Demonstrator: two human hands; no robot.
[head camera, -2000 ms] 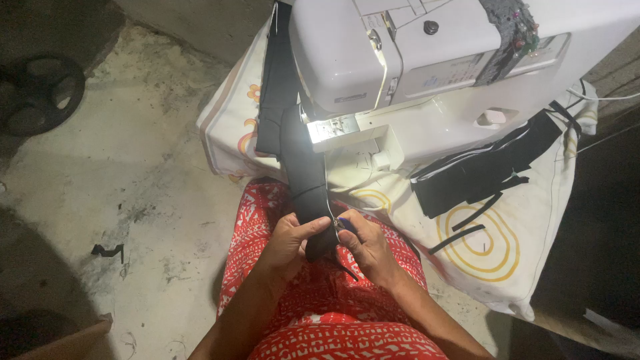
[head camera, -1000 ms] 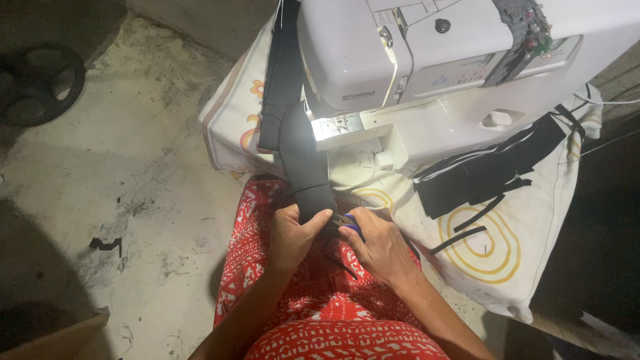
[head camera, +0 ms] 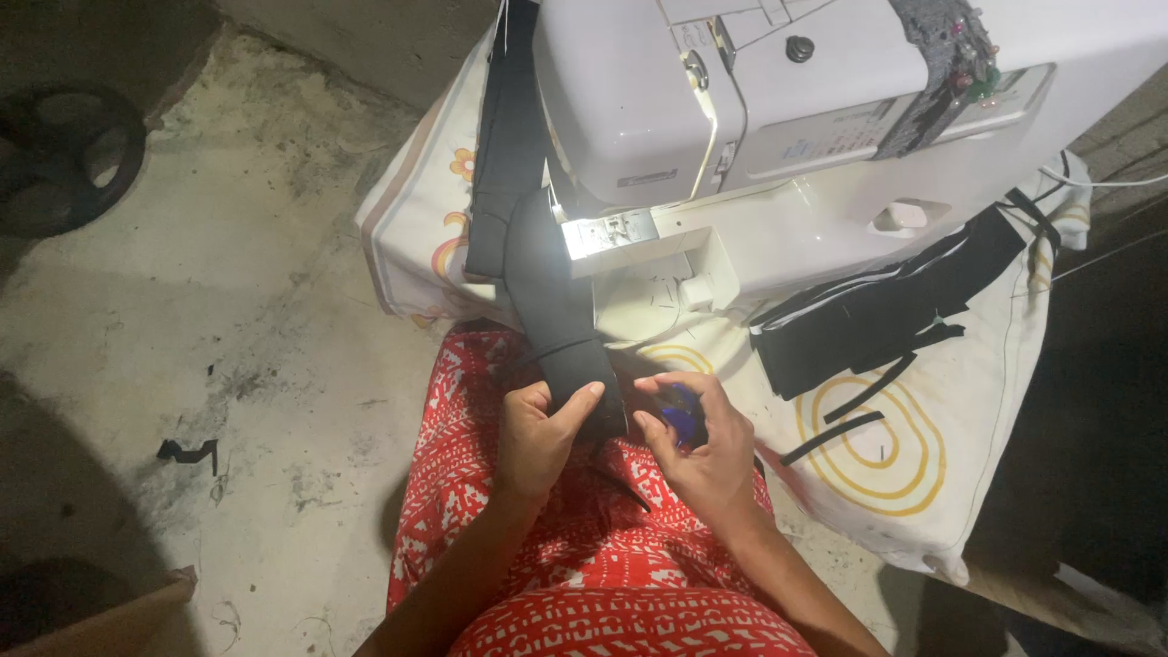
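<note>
My left hand [head camera: 546,436] grips the lower end of a long strip of black fabric [head camera: 550,292], thumb on top. The strip runs up beside the needle plate [head camera: 610,234] of a white sewing machine [head camera: 630,109] and over the table edge. Just right of the strip, my right hand [head camera: 701,438] holds a small blue-handled tool [head camera: 680,415], partly hidden by the fingers; its kind cannot be told. A thin thread shows along the strip's right edge, between my hands. A narrow black scrap [head camera: 620,488] hangs over the red patterned garment on my lap.
A stack of black fabric pieces [head camera: 885,301] lies on the patterned tablecloth [head camera: 967,456] at right, with narrow black offcuts [head camera: 835,438] beside it. A gray band with pins [head camera: 940,73] wraps the machine. A black wheel-like object [head camera: 68,160] and a black scrap [head camera: 187,450] are on the floor at left.
My right hand has moved a little right, away from the black strip, with the blue-handled tool in it. My left hand still holds the strip.
</note>
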